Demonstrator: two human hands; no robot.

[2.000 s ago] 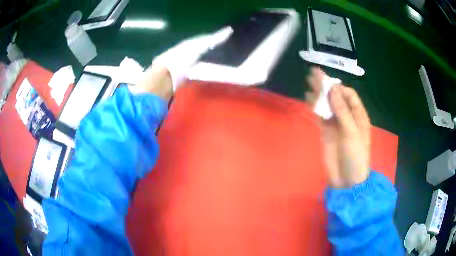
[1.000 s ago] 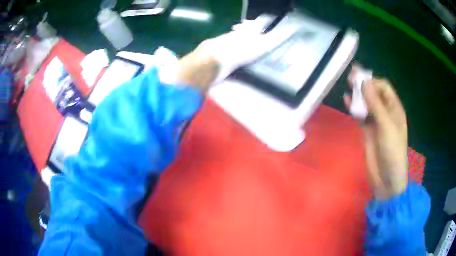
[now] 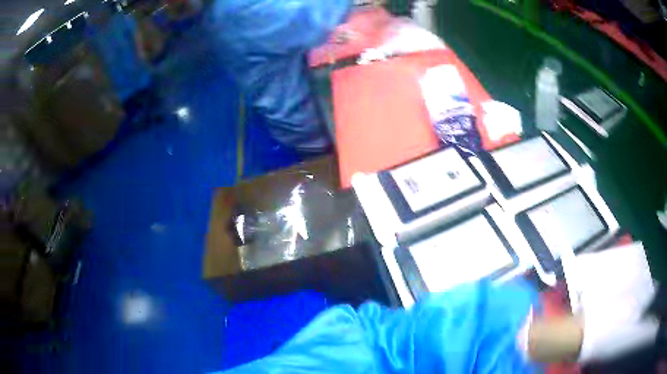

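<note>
My left hand (image 3: 618, 340), in a white glove, is blurred at the lower right, at the end of a blue sleeve. A white flat shape (image 3: 611, 277) lies right against it, perhaps a box tray; I cannot tell whether the fingers hold it. Left of it, several e-readers lie screen up in white box trays, close together: one at the upper left (image 3: 439, 179), one at the upper right (image 3: 530, 164), one at the lower left (image 3: 461, 252) and one at the lower right (image 3: 567, 223). My right hand is out of the picture.
Behind the trays are a red mat (image 3: 380, 109), a printed packet (image 3: 450, 102), a crumpled white wipe (image 3: 501, 120), a white bottle (image 3: 547, 95) and another e-reader (image 3: 600, 106). A brown carton (image 3: 219, 241) with shiny clear plastic stands left. A person in blue (image 3: 278, 66) is beyond.
The view has swung left, bringing in the carton, blue floor and neighbouring person. My left hand now shows at the lower right. My right hand with its white wad has left the picture.
</note>
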